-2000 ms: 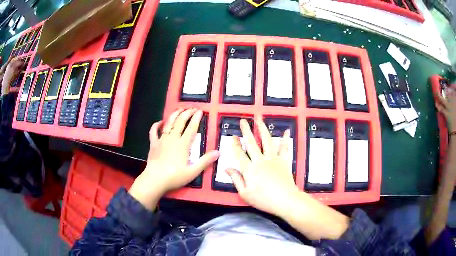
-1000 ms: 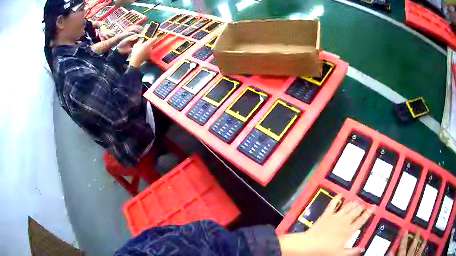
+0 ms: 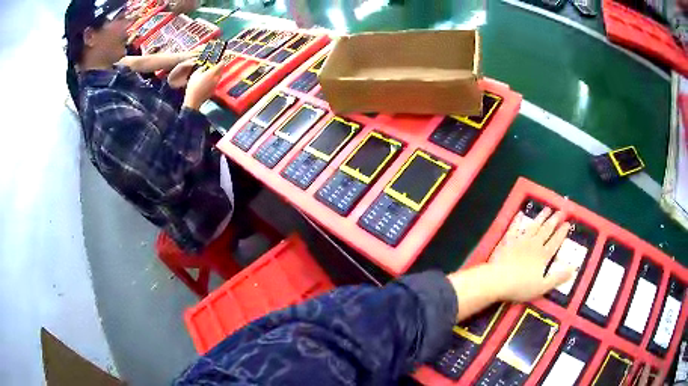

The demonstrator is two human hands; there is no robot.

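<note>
A red foam tray [image 3: 483, 252] at the lower right holds keypad phones in two rows. My left hand [image 3: 530, 256] lies palm down over the upper row's left end, fingers spread, largely hiding the first phone and partly covering the second. Other upper phones show white batteries in their backs [image 3: 606, 284]. In the lower row, two phones at the left show yellow-framed fronts [image 3: 528, 341], the third shows a white battery [image 3: 564, 369], and the fourth has a yellow frame [image 3: 613, 372]. Only blurred fingers of my right hand [image 3: 650, 378] show at the bottom edge.
Another red tray [image 3: 403, 260] with face-up phones carries an open cardboard box [image 3: 403, 94]. A lone phone [image 3: 620, 163] lies on the green bench [image 3: 577, 94]. A seated person [image 3: 143, 143] handles a phone at the left. An empty red tray [image 3: 256, 290] leans below the bench.
My left hand has moved from the lower row up to the upper row's left end. The second and fourth lower phones now show yellow-framed fronts. The seated person's hands have shifted left.
</note>
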